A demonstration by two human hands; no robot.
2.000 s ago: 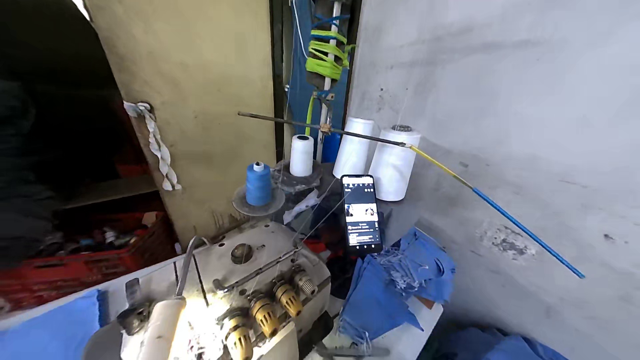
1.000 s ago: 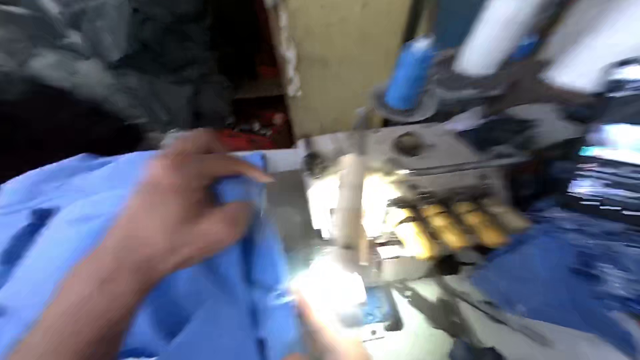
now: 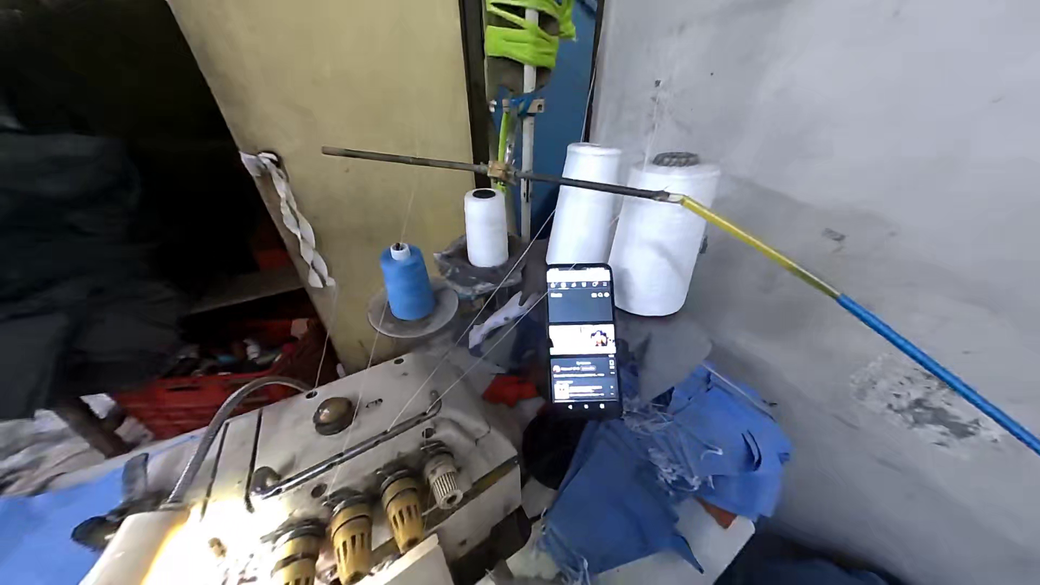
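Observation:
Neither of my hands shows in the head view. A serger-type sewing machine fills the lower left, with several yellow tension knobs and a bright lamp glow at its needle end. Behind it stand a blue thread cone, a small white thread cone and two large white cones. A lit smartphone stands upright in front of the large cones. Blue fabric pieces with frayed edges lie right of the machine. More blue cloth is at the lower left edge.
A thin rod, partly wrapped in yellow and blue, crosses above the cones. The grey wall bounds the right side. A red plastic crate with mixed items stands at the left, below dark cloth.
The view has swung right and up from the needle area. Both hands, on or near the blue cloth one second ago, are now out of frame.

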